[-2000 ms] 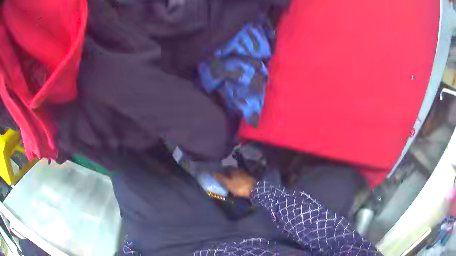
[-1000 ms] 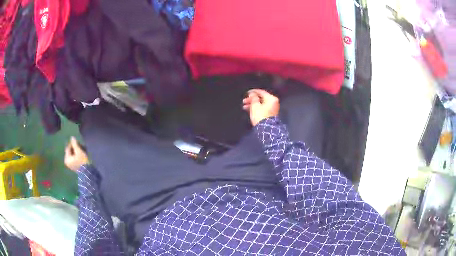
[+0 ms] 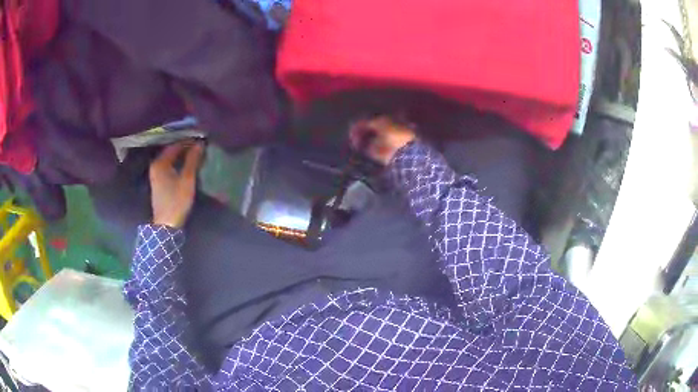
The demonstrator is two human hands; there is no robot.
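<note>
My left hand (image 3: 174,184) is raised at the left of my lap. Its bent fingertips pinch the lower edge of a pale flat item (image 3: 157,138), which lies against dark cloth (image 3: 130,69). My right hand (image 3: 386,139) is blurred, over my lap just below a smooth red cloth block (image 3: 436,53). A thin dark thing runs down from near its fingers; whether the hand holds it I cannot tell. A shiny dark flat object with a bright reflection (image 3: 285,214) lies between my thighs.
Loose red cloth (image 3: 15,76) hangs at the upper left. A yellow stool (image 3: 19,245) stands on the green floor, above a whitish plastic-like sheet (image 3: 73,329) at the lower left. A long white table edge (image 3: 635,176) curves down the right side, with metal parts beyond it.
My left hand has moved up and right from beside my leg to the pale item, which now lies more level. My right hand stays below the red block. The view has shifted slightly.
</note>
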